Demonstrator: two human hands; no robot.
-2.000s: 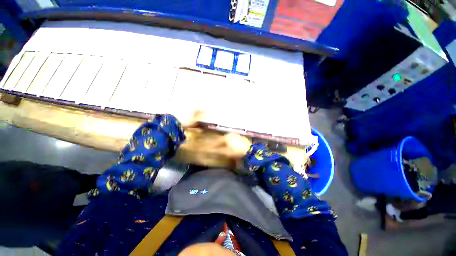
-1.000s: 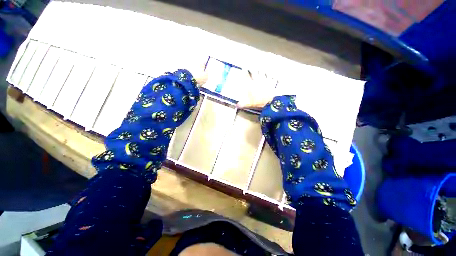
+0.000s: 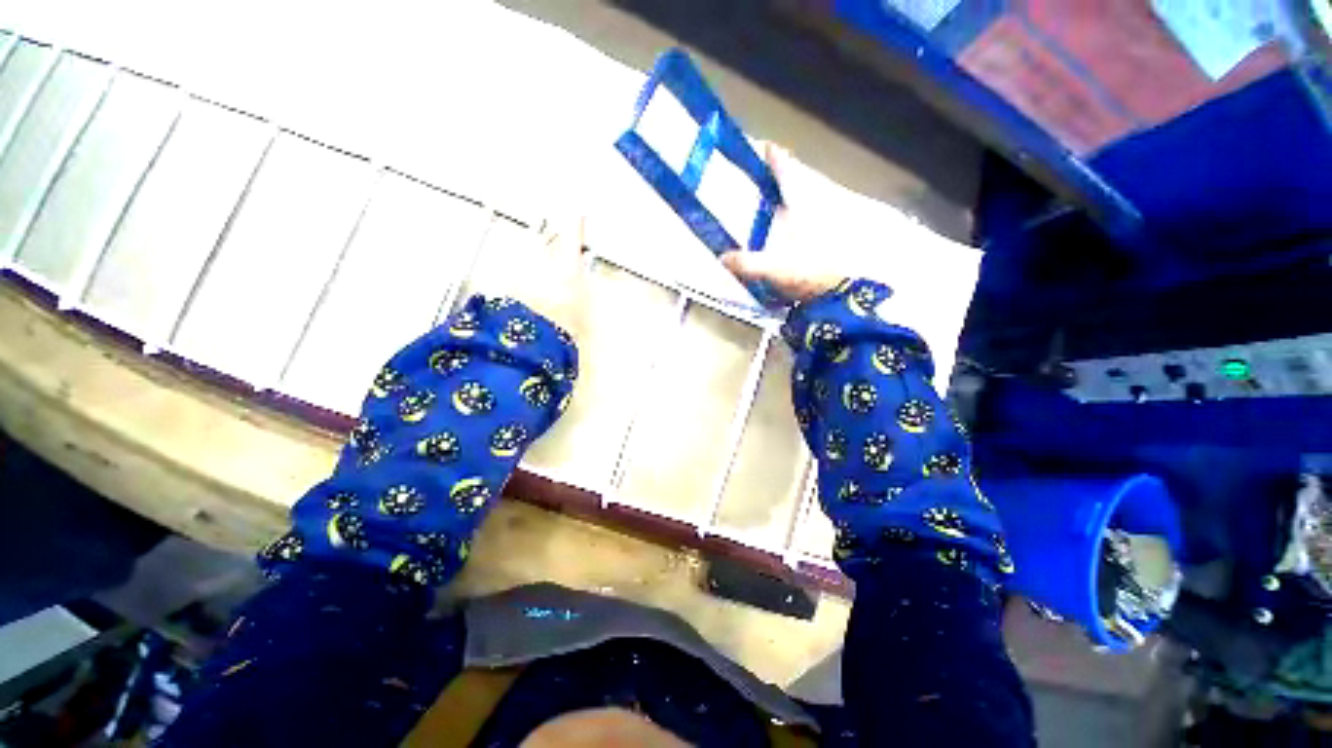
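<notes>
My right hand grips the right end of the blue-edged cutting die. The die is tilted at the back of the white sheet; its open frame shows white inside, with a blue band across. My left hand is at the waste web, washed out by glare; whether its fingers hold anything cannot be told. The thin white strips of the web frame tan openings in front of both hands and on towards the left.
The cutting board's dark red edge runs along the front, above a tan wooden ledge. A blue tub with offcuts stands at the right. The blue machine is at the back right, with a control panel lit green.
The die has turned from lying along the sheet to a steep slant in my right hand. My left hand has moved off the die, towards the web. The view has shifted.
</notes>
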